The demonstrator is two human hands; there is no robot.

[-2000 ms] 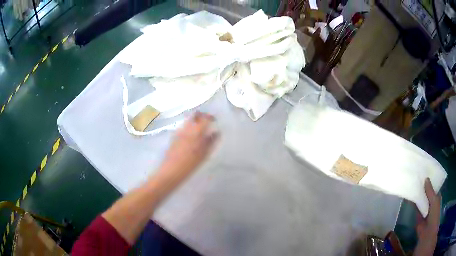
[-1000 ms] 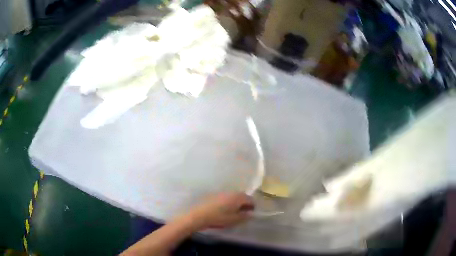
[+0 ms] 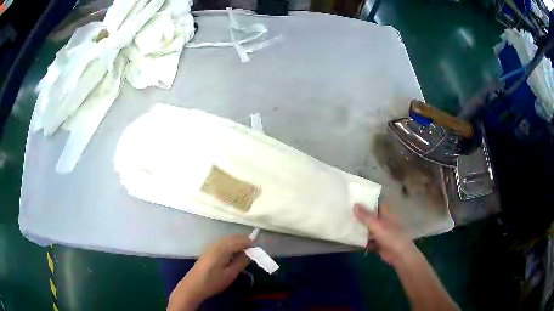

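A long cream-white stack of pieces (image 3: 291,188) lies flat across the pressing table (image 3: 328,97), its rounded wide end at the left and its straight narrow end at the right. A tan bundle ticket (image 3: 231,188) lies on top of it. My right hand (image 3: 386,234) grips the narrow end at its lower corner, fingers partly hidden beneath it. My left hand (image 3: 222,261) pinches a white fabric tie strip (image 3: 262,259) at the table's near edge. The strip passes under the stack, and its other end shows just beyond the stack's far side.
A pile of loose cream pieces (image 3: 133,54) lies at the far left. More thin white strips (image 3: 246,36) lie near the far edge. A steam iron (image 3: 431,133) with a wooden handle rests at the right, beside a metal iron rest (image 3: 474,173).
The stack has come from the right, off the table, to lie across the table over the strip. My left hand has drawn the strip end to the near edge. The view has shifted right, showing the iron.
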